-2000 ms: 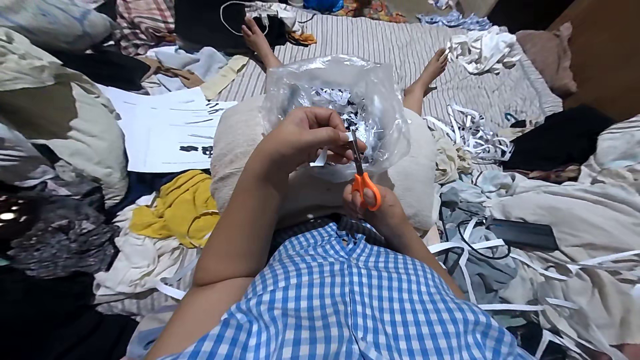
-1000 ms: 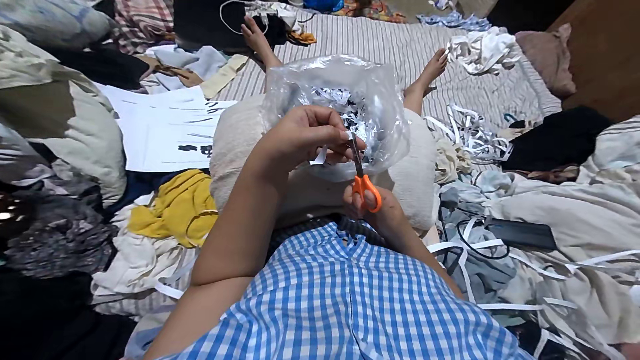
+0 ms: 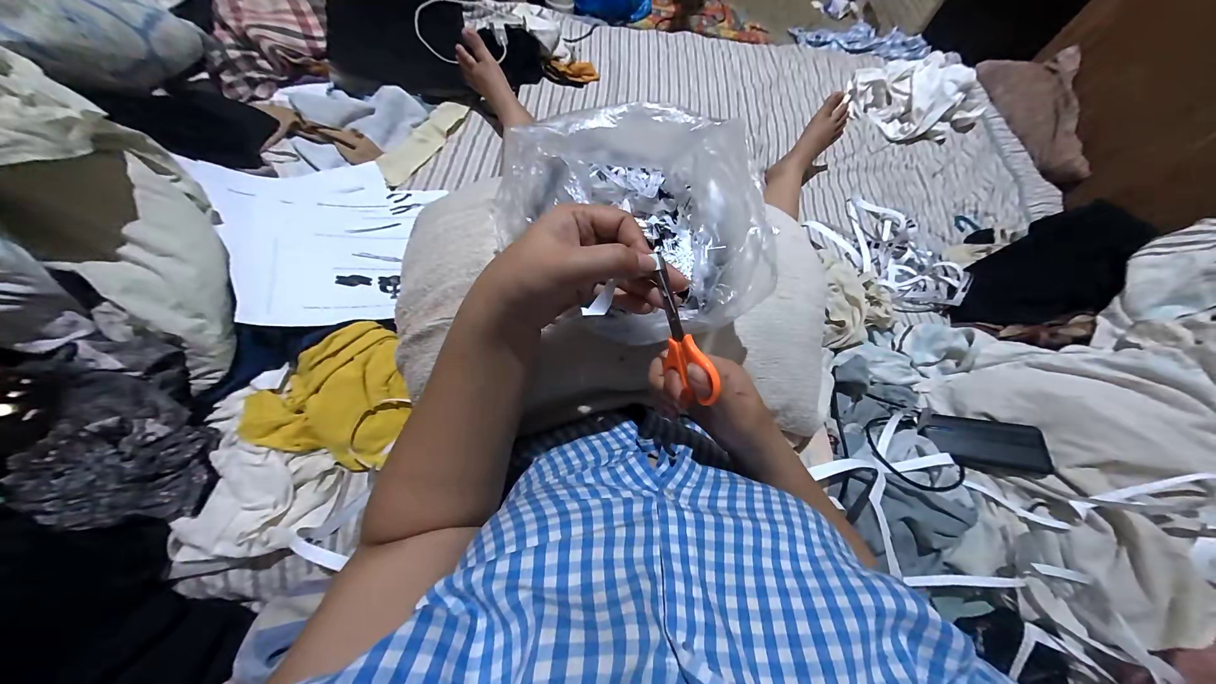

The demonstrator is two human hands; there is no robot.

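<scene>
My left hand pinches a small strip of white paper between thumb and fingers, over the near side of a clear plastic bag. In my right hand are scissors with orange handles, their blades pointing up and away, the tips at the fingers of my left hand. Whether the blades are parted is hard to tell. Small cut paper pieces, white with dark marks, lie inside the bag, which rests on a cream cushion across my lap.
Printed paper sheets lie at the left, beyond a yellow cloth. Long white paper strips are heaped on the right, more trailing over clothes near a black power bank with a cable. My bare feet rest on the striped bedding.
</scene>
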